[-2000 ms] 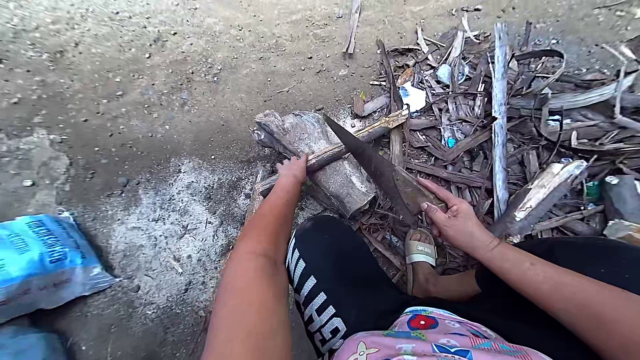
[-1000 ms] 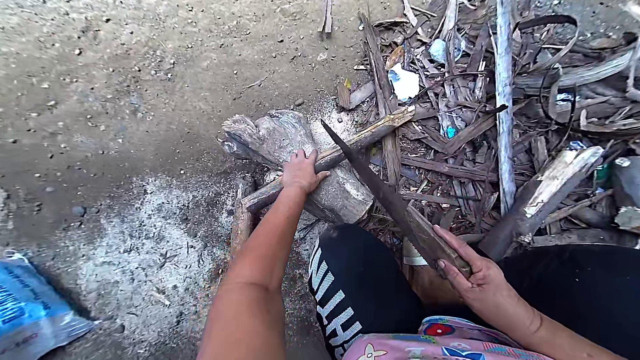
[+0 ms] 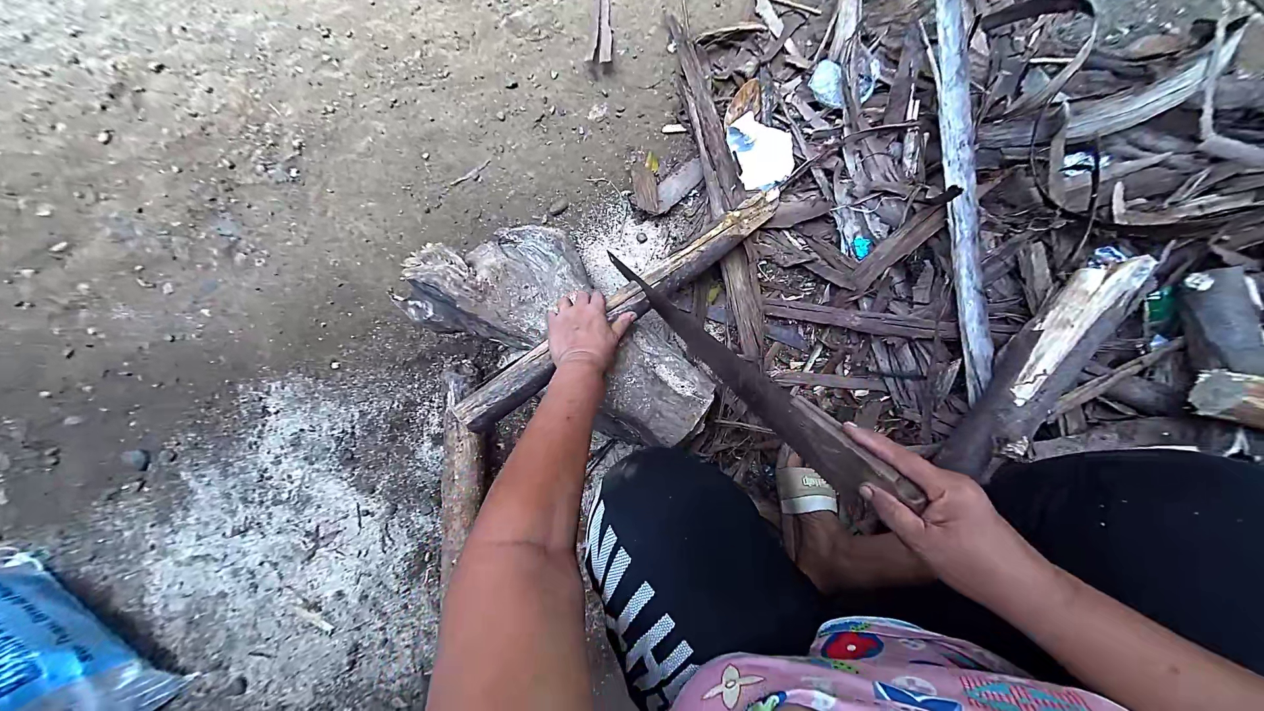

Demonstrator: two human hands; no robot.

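Note:
A long wooden branch (image 3: pixel 711 242) lies slantwise across a short, weathered log (image 3: pixel 657 385). My left hand (image 3: pixel 583 336) presses down on the branch where it crosses the log, fingers over its top. In my right hand (image 3: pixel 938 499) is the wooden handle of a handsaw (image 3: pixel 736 370), its dark blade tapering up and left. The saw's tip is close to the branch, just right of my left hand; whether the teeth touch the wood I cannot tell.
Bark strips and wood scraps (image 3: pixel 889 286) cover the ground at right, with a long pale stick (image 3: pixel 963 197) and a split log (image 3: pixel 1066 346). A blue plastic bag (image 3: pixel 59 642) lies at lower left. Pale sawdust or ash (image 3: pixel 296 533) spreads over the dirt. My sandalled foot (image 3: pixel 815 523) is below the saw.
The saw's blade has swung from showing its broad side to a narrower, more edge-on view. My left hand stays on the branch.

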